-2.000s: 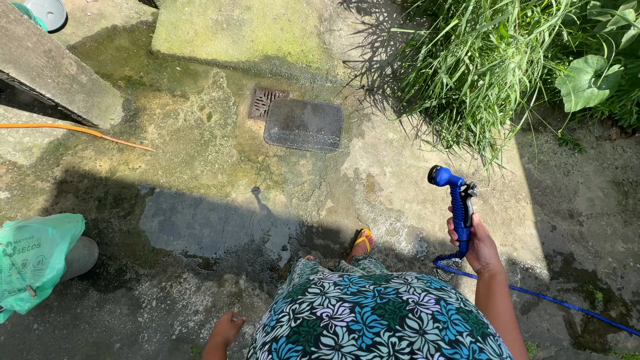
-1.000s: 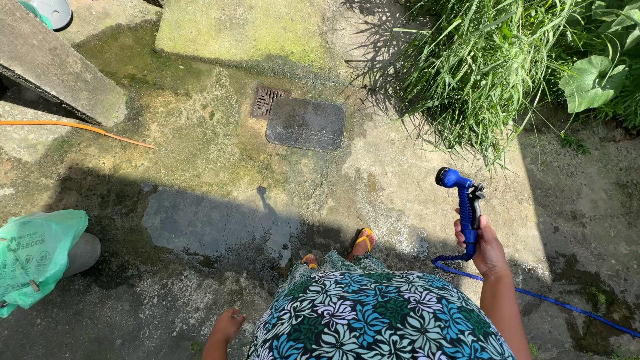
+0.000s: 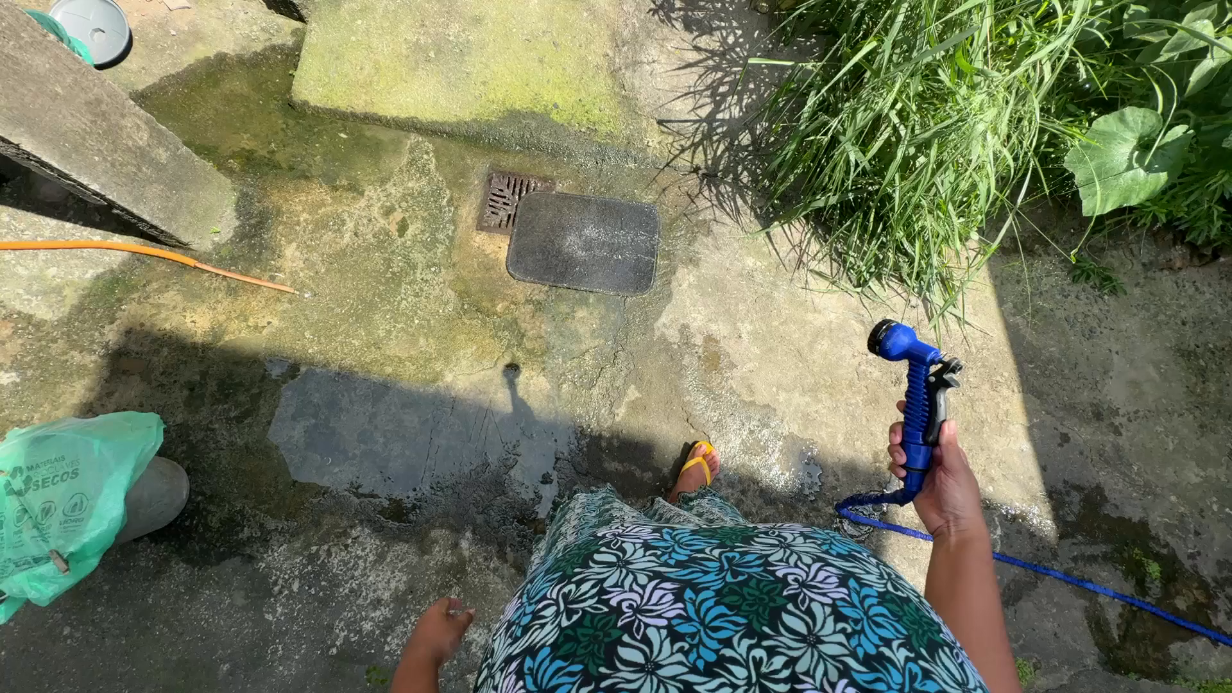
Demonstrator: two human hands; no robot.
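Note:
My right hand is closed around the lower handle of a blue hose spray nozzle, whose black-rimmed head points up and to the left. A black trigger lever faces right, above my fingers. From the handle's base a blue fabric-covered hose bends left, then runs off to the lower right across the concrete. No spray is visible. Beside the patterned dress hangs my left hand, fingers loosely curled; whether anything is in it cannot be told.
A dark rectangular mat partly covers a rusty drain grate. An orange hose lies at left, below a concrete slab. A green plastic bag covers part of a grey container. Tall grass grows upper right.
One sandaled foot is no longer in view beside the dress hem, while the other still shows. The nozzle remains in my right hand.

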